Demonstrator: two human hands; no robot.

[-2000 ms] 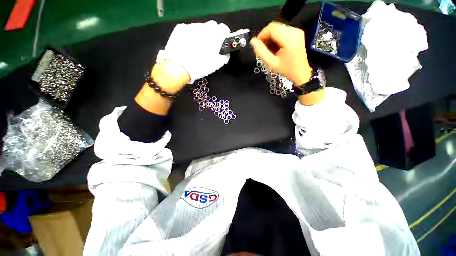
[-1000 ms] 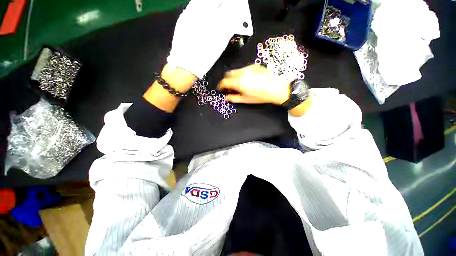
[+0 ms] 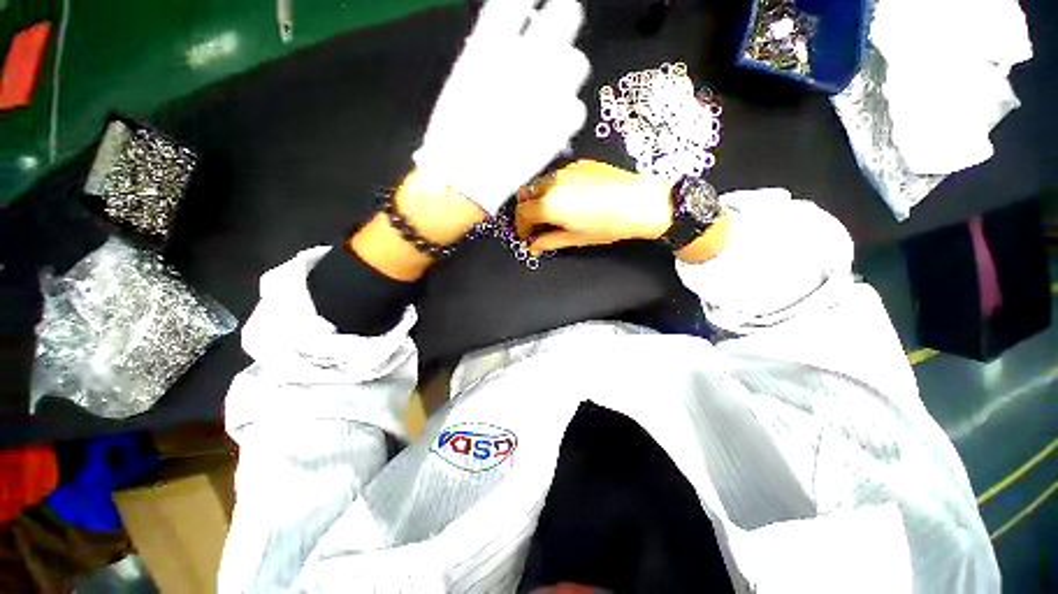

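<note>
My left hand (image 3: 505, 110), in a white work glove, is over the black mat at upper centre, back of the hand up. No black unit shows; its palm side is hidden. My bare right hand (image 3: 592, 207), with a watch on the wrist, is low over the thin cluster of small rings (image 3: 522, 252), its fingers bent down beside the glove. It covers part of the cluster, and its fingertips are unclear. A larger heap of pale rings (image 3: 664, 120) lies above my right hand.
A blue bin (image 3: 840, 52) with silver hardware is at upper right, beside a white crumpled cloth or bag (image 3: 946, 87). A black box of hardware (image 3: 145, 176) and a clear bag of hardware (image 3: 122, 331) are at left. A dark box (image 3: 975, 284) is at right.
My right hand has moved from beside the unit down to the thin ring cluster. My left hand has turned and the black unit no longer shows. The view has shifted slightly.
</note>
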